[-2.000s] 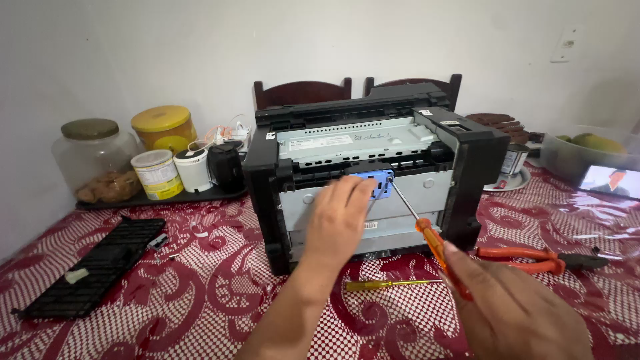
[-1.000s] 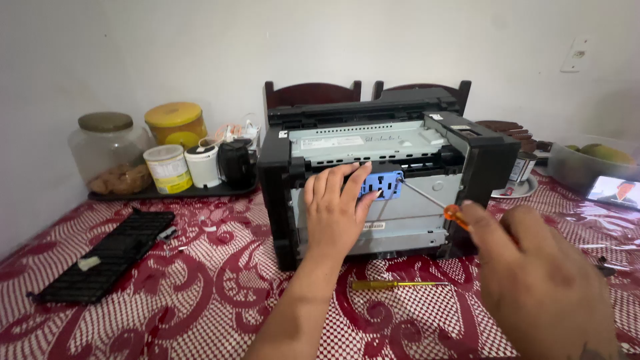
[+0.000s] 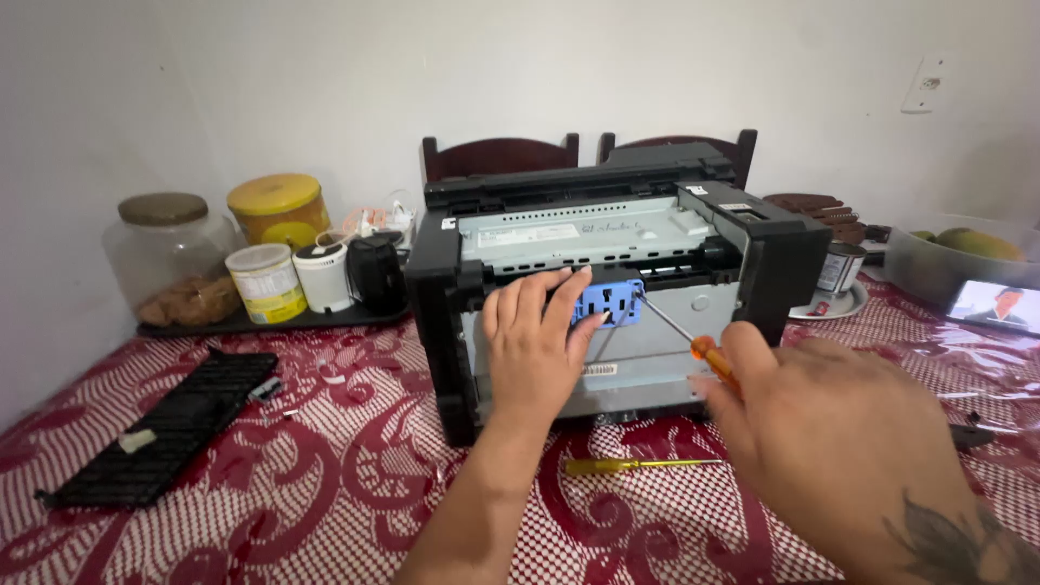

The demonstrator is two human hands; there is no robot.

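A partly dismantled black printer [image 3: 601, 357] with bare grey metal panels stands on the table. My left hand [image 3: 536, 337] grips the left part of a blue plastic piece [image 3: 619, 304] at the printer's middle, thumb below and fingers above. My right hand [image 3: 821, 439] is closed around the orange handle of a screwdriver [image 3: 674, 327]; its shaft points up and left, and the tip meets the blue piece's upper right corner. Below the printer, a second screwdriver with a yellow handle [image 3: 603, 467] lies on the lace-patterned tablecloth.
A black slatted cover [image 3: 171, 439] lies at the left. Behind it a black tray [image 3: 349, 321] bears a jar, tins and small appliances. On the right are a bowl of fruit [image 3: 918, 264], a lit phone [image 3: 998, 306] and a metal plate with a can [image 3: 841, 266]. Dark chairs stand behind.
The blue piece stays at the printer's middle with my left hand on it, and the screwdriver remains in my right hand. My right hand covers most of the red-handled pliers seen two seconds ago.
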